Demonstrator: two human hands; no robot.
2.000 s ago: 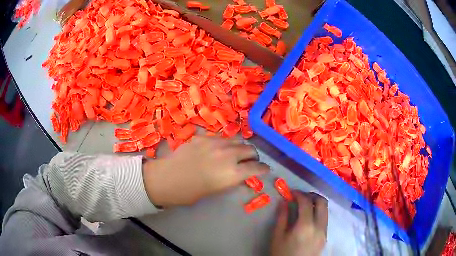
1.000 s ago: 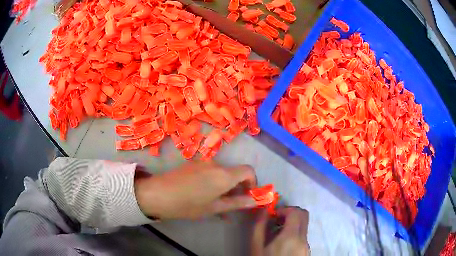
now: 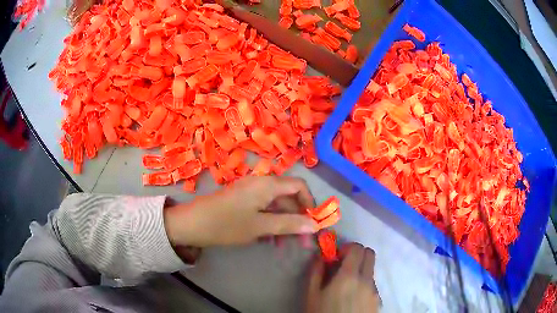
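My left hand point(image 3: 250, 211) reaches in from the left in a pale striped sleeve. Its thumb and fingertips hold orange plastic parts point(image 3: 325, 213), seemingly two side by side. My right hand point(image 3: 345, 281), cut off by the bottom edge and somewhat blurred, has its fingertips on another orange part point(image 3: 328, 245) just below them. Both hands are close together over the pale tabletop. A large loose pile of orange parts point(image 3: 177, 85) lies directly on the table beyond my left hand. A blue plastic bin point(image 3: 391, 198) full of the same parts stands to the right.
A brown cardboard tray point(image 3: 293, 44) with scattered orange parts touches the bin beyond the pile. A dark green surface point(image 3: 488, 55) runs behind the bin. More orange parts show at the far left corner and lower right edge. The table's dark-trimmed edge point(image 3: 46, 150) curves at left.
Two seconds ago several parts lay loose on the table between my hands; now parts are in my fingertips. Since one second ago, my left hand has moved slightly up with its parts, opening a clearer view.
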